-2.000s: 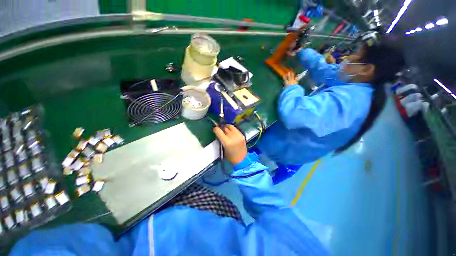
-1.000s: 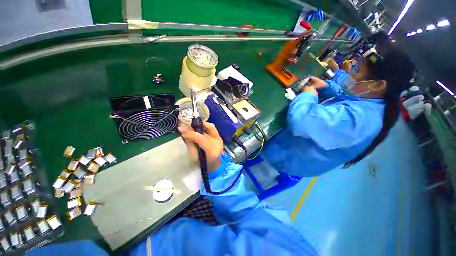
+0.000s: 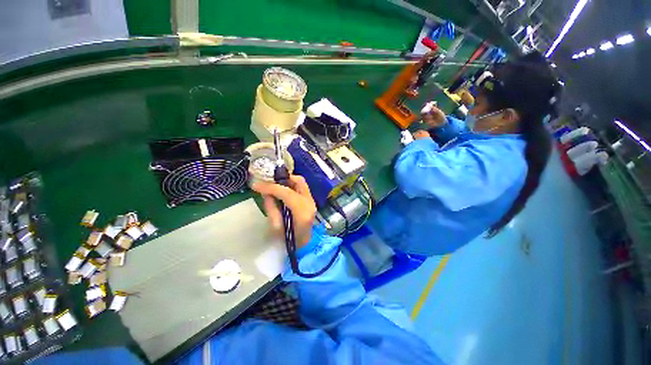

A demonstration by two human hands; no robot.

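Note:
My right hand (image 3: 291, 208) is closed around the soldering iron (image 3: 280, 170), whose metal tip points up at the near rim of the round tub (image 3: 263, 165) of silvery bits. Its black cable loops down past my sleeve. A small white round part (image 3: 225, 276) lies on the pale work plate (image 3: 171, 285). A loose pile of silver battery cells (image 3: 103, 249) lies left of the plate. My left hand is not in view; only a blue sleeve shows at the bottom edge.
A blister tray (image 3: 25, 271) of silver parts is at far left. A fume fan (image 3: 203, 178) stands behind the plate. A soldering station (image 3: 321, 167) and stacked cream container (image 3: 280, 100) stand behind my hand. A person in a blue smock (image 3: 464, 185) works at right beside an orange fixture (image 3: 403, 96).
My right hand, low beside the station two seconds ago, has moved left to the tub and raised the iron upright. Over the last second it barely moved. The view has shifted slightly.

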